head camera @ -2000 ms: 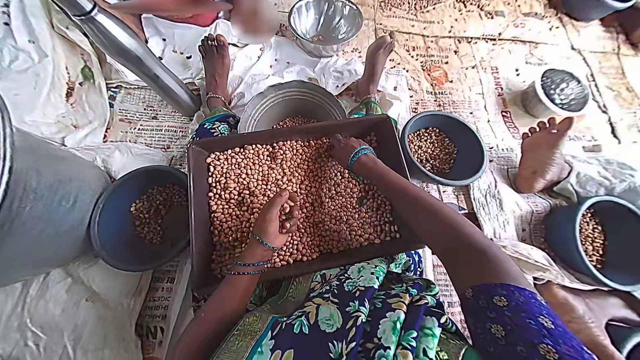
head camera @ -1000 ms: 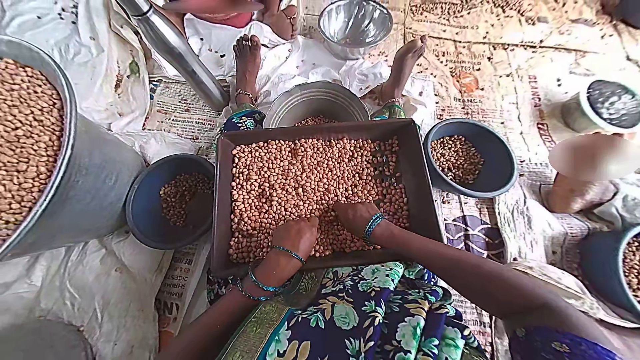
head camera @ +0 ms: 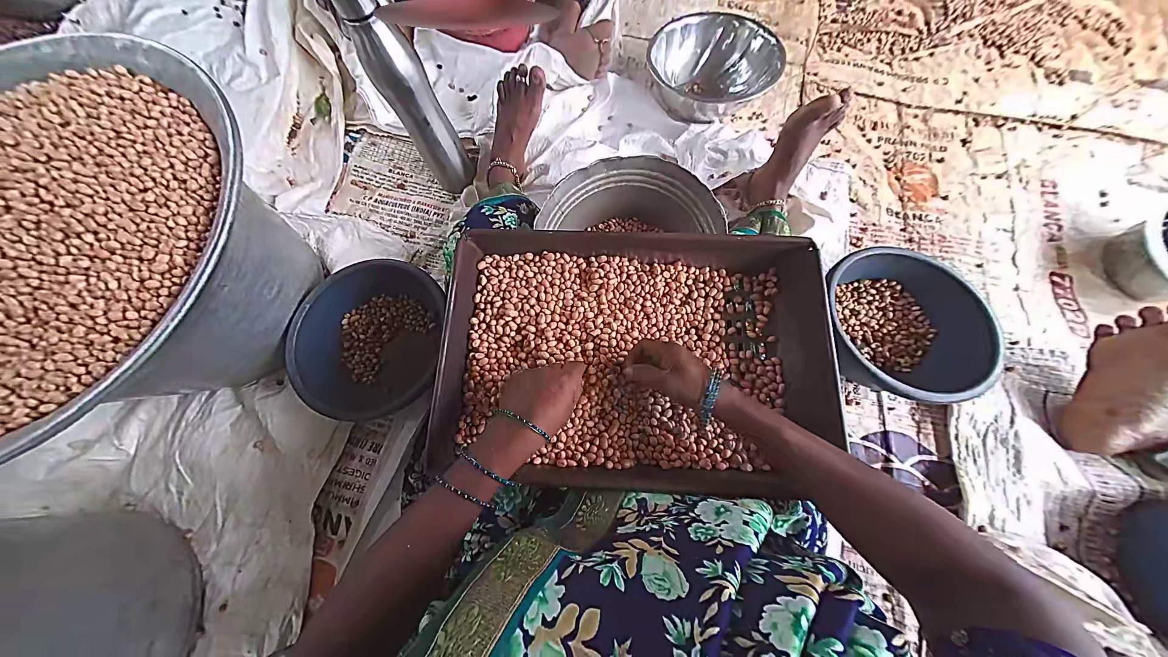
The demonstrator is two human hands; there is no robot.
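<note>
A brown rectangular tray (head camera: 819,365) lies across my lap, holding a layer of reddish-brown nuts or beans (head camera: 584,301). My left hand (head camera: 545,397) rests low over them near the middle of the tray, its fingertips hidden by the hand. Just to its right, my right hand (head camera: 671,372) touches the same layer with bent fingers; whether it pinches a piece cannot be told. The two hands are close but apart. Part of the tray's slotted bottom shows at the upper right of the layer.
A large metal tub (head camera: 233,246) full of nuts or beans stands at left. Blue-grey bowls (head camera: 306,365) flank the tray, and a metal basin (head camera: 630,187) sits beyond it. Farther off are a steel bowl (head camera: 716,59) and a steel cylinder (head camera: 411,100). Another person's foot (head camera: 1118,388) is at right.
Two seconds ago my right hand was near the tray's far edge; it has come back toward me. Since one second ago, both hands have moved slightly farther up the tray. The view has shifted left.
</note>
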